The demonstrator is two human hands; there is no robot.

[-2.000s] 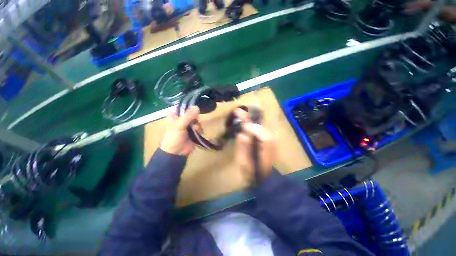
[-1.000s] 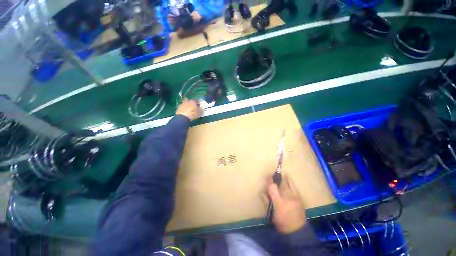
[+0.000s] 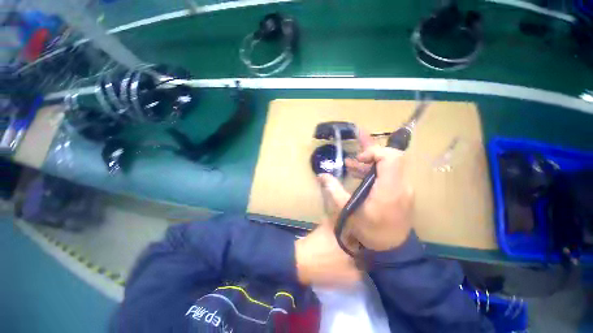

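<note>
My right hand (image 3: pixel 387 195) holds a soldering iron (image 3: pixel 398 138) by its black handle, its blurred metal tip pointing up and right; its cord runs down beside the wrist. My left hand (image 3: pixel 330 244) reaches up with its fingers at a round glossy black ear cup (image 3: pixel 326 160). Fingers of both hands touch around the cup and the silvery hoop. A black rounded block (image 3: pixel 335 131) of the same headset lies just beyond the cup. The headset is over the tan cardboard sheet (image 3: pixel 286 175). The rest of it is hidden by my hands.
Headsets with silvery hoops are heaped at left (image 3: pixel 140 97). Two more headsets (image 3: pixel 270 45) (image 3: pixel 447 40) lie on the green line beyond a white strip (image 3: pixel 390 84). A blue tray (image 3: pixel 499 214) with black equipment stands at right. A blue bin (image 3: pixel 513 311) with hoops is below the bench edge.
The view has turned left. My left hand has come back from the line to the board, where a headset now is. My right hand, still holding the iron, has moved to the headset.
</note>
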